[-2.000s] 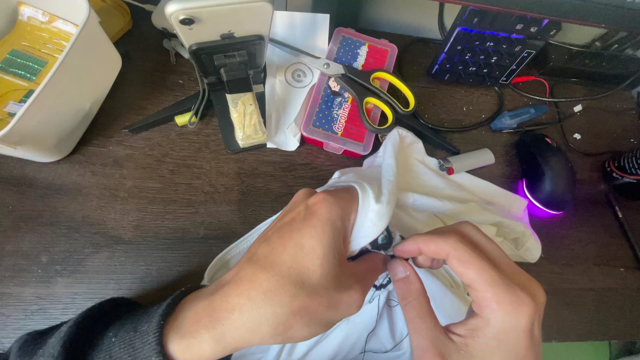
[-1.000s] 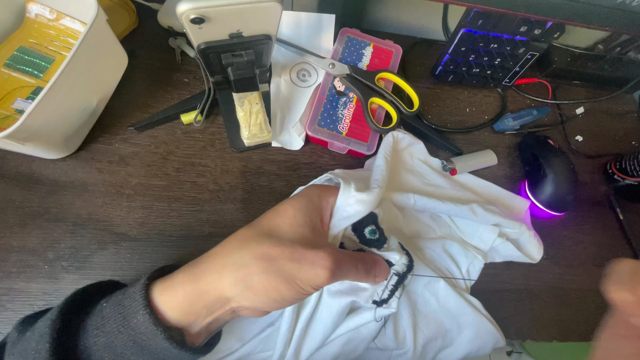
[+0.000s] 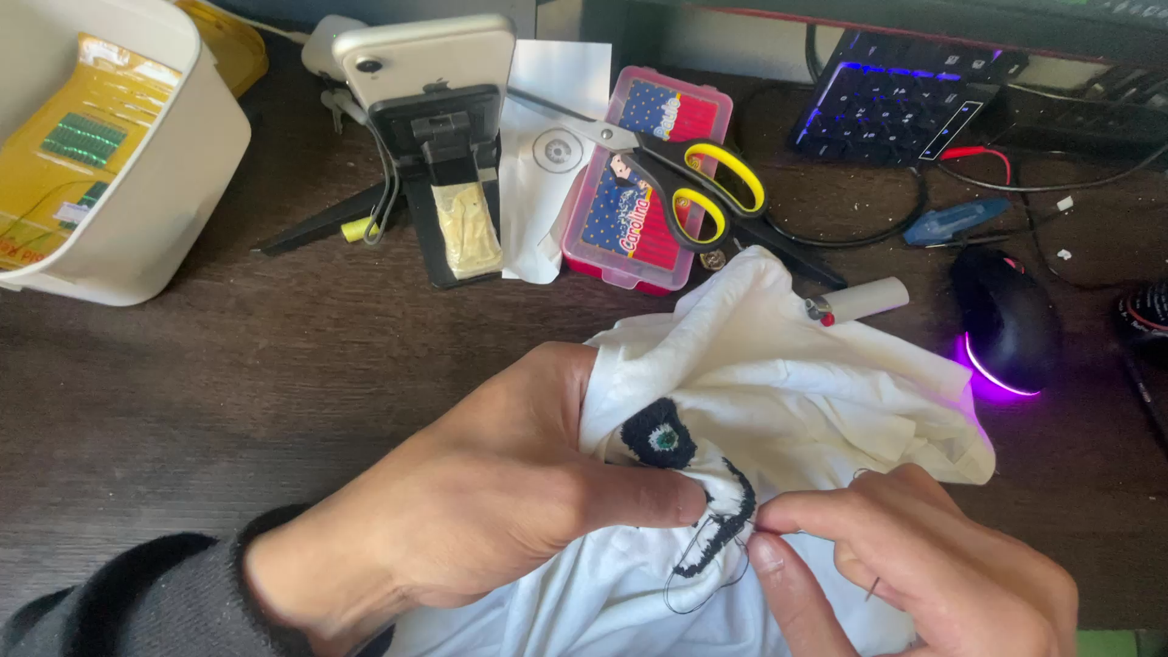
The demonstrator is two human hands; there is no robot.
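My left hand (image 3: 511, 484) grips the white cloth (image 3: 785, 392), its thumb pressed on the fabric beside a black embroidered patch with a green and white centre (image 3: 659, 434). Right of the thumb runs a curved band of black stitching (image 3: 741, 502), with loose black thread (image 3: 698, 602) looping below it. My right hand (image 3: 894, 557) is at the band's right edge, thumb and forefinger close together at the thread. A thin metal piece, seemingly a needle (image 3: 872, 589), shows among its lower fingers. What the fingertips pinch is too small to make out.
Yellow-and-black scissors (image 3: 675, 169) lie on a pink-lidded plastic box (image 3: 639, 182). Left of it are a paper with a drawn eye (image 3: 557, 151), a phone on a stand (image 3: 429, 64) and a white bin (image 3: 173, 201). A lighter (image 3: 862, 299), mouse (image 3: 1004, 315) and keypad (image 3: 890, 100) are at right.
My right hand was blurred at the right edge a second ago, with the thread stretched toward it; it is back beside the stitching. The thread now hangs in loops. My left hand still holds the cloth.
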